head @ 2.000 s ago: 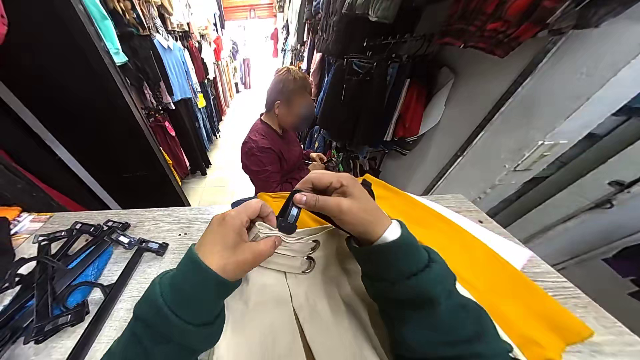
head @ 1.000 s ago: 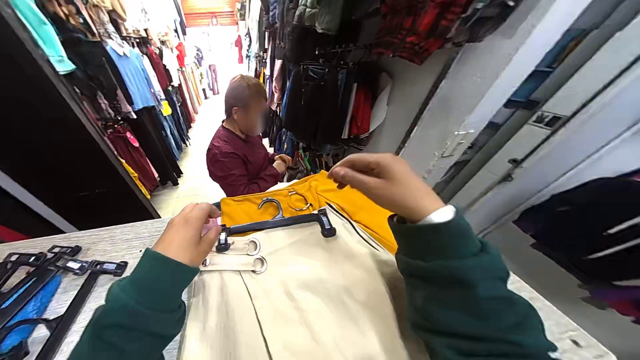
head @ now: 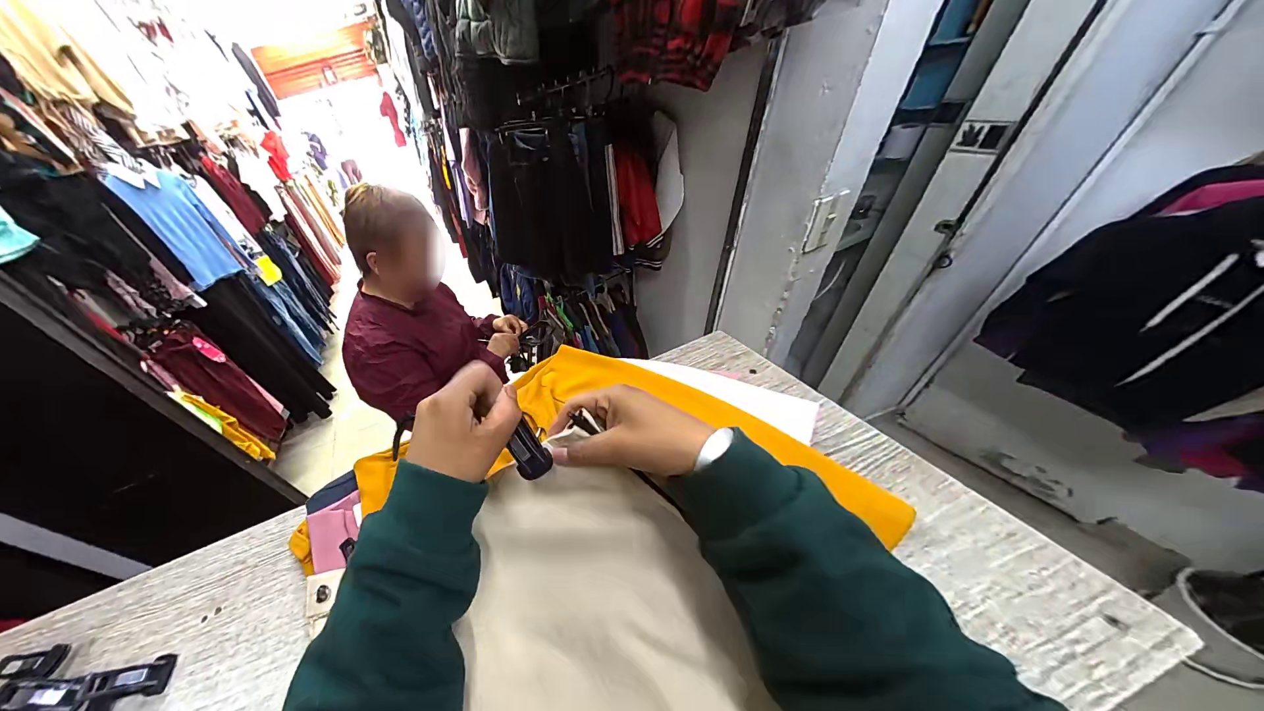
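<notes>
My left hand (head: 464, 423) grips a black plastic clip of a clothes hanger (head: 530, 452). To its right, my right hand (head: 622, 430) pinches the waistband edge of a beige garment (head: 592, 563), with a small dark piece between its fingers. The beige cloth hangs down from my hands over the table toward me. Beneath and behind it lies a yellow garment (head: 790, 469), spread to the right across a white one (head: 795, 413). Pink cloth (head: 334, 533) shows under the left side of the pile. My sleeve hides part of the beige waistband at the left.
Black clip hangers (head: 89, 681) lie at the near left of the wood-look table (head: 188, 592). A person in a maroon top (head: 415, 336) stands beyond the table, hands on dark hangers. Clothes racks (head: 553, 188) line the aisle. A dark hooded garment (head: 1145, 296) hangs at the right.
My left hand has moved onto a hanger clip, and my right hand has come down to the waistband from above the yellow cloth. The view has turned to the right.
</notes>
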